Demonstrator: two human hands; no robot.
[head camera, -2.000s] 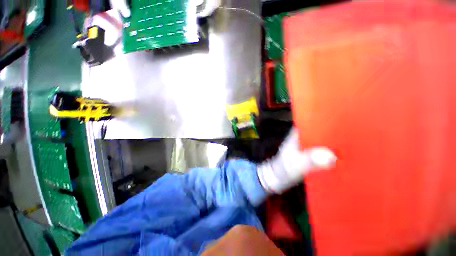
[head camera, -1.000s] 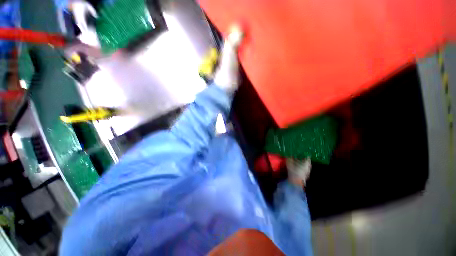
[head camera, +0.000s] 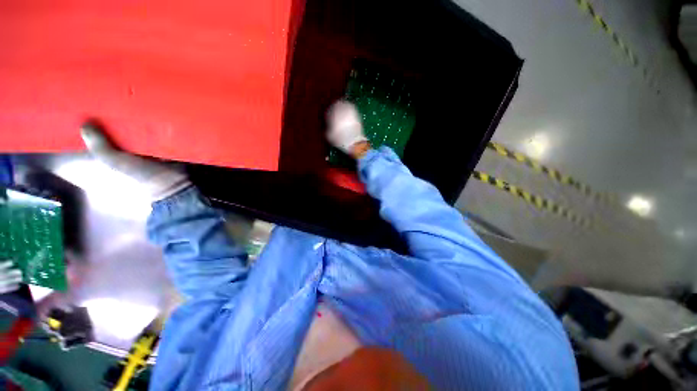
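My gloved left hand (head camera: 130, 164) holds up the large red separator sheet (head camera: 145, 76) by its lower edge; the sheet covers the left part of the black bin (head camera: 489, 84). My gloved right hand (head camera: 346, 126) is inside the bin at the left edge of a green circuit board (head camera: 382, 114) with rows of white marks. The right hand is slightly blurred and its fingers are partly hidden, so its hold on the board cannot be told. A bit of red shows below the board in the bin.
A shiny steel bench (head camera: 115, 252) is at the left. Another person's gloved hand (head camera: 9, 276) is beside a green board (head camera: 34, 237) there. A yellow clamp (head camera: 137, 359) is at the bench edge. Grey floor with yellow-black lines (head camera: 535, 200) and equipment (head camera: 611, 328) are at the right.
The view has turned toward the bin. The red sheet now lies further left in view, still held by my left hand. My right hand is now at the board's left side.
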